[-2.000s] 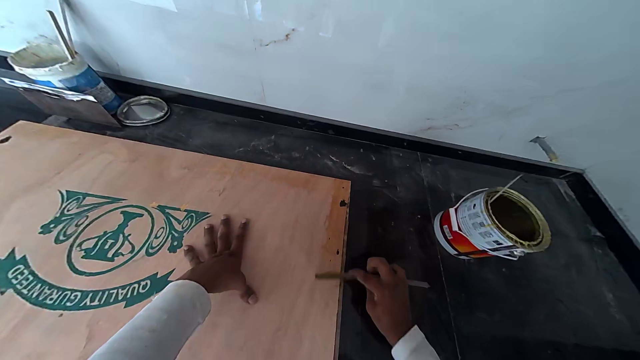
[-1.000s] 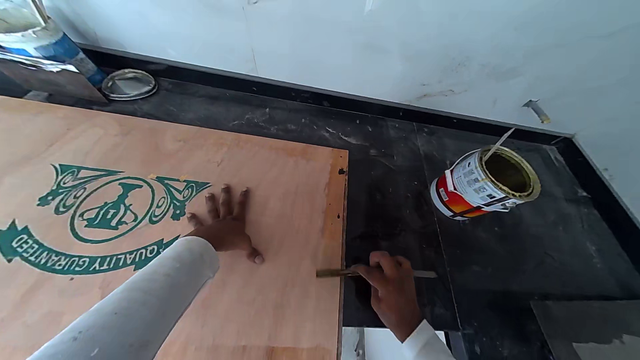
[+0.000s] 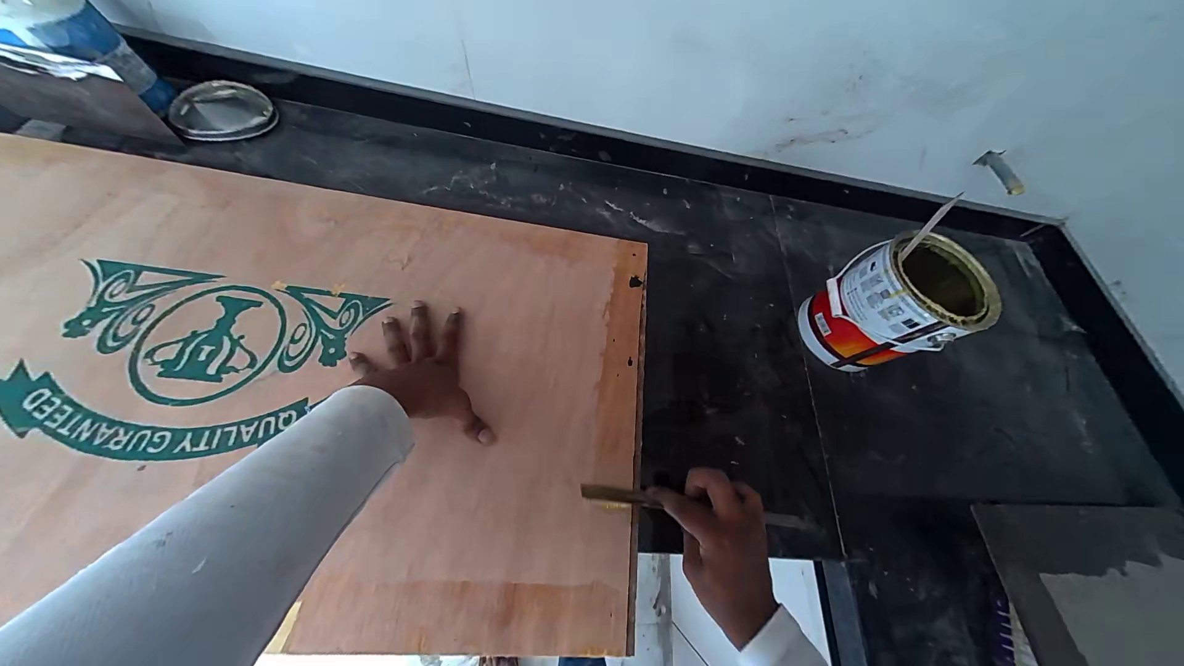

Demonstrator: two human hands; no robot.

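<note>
A plywood board point(image 3: 518, 370) with a green printed emblem lies on a black stone countertop point(image 3: 721, 388). My left hand point(image 3: 421, 375) rests flat on it with the fingers spread, just right of the emblem. My right hand point(image 3: 726, 546) is beyond the board's right edge, closed around a thin flat stick point(image 3: 615, 495) whose tip reaches over that edge. A wetter-looking, darker strip runs along the right edge, and another along the near edge. Behind my right hand stands an open paint can point(image 3: 897, 301), with a thin stick point(image 3: 932, 225) leaning in it.
A round metal lid point(image 3: 223, 111) lies by the wall at the back left, beside a blue and white bucket point(image 3: 69, 32). A grey flat sheet point(image 3: 1082, 573) is at the near right. A short pipe stub point(image 3: 1001, 173) sticks out of the wall.
My right hand, with the stick, has moved nearer to me along the board's right edge. My left hand stays pressed on the board. The view has shifted somewhat.
</note>
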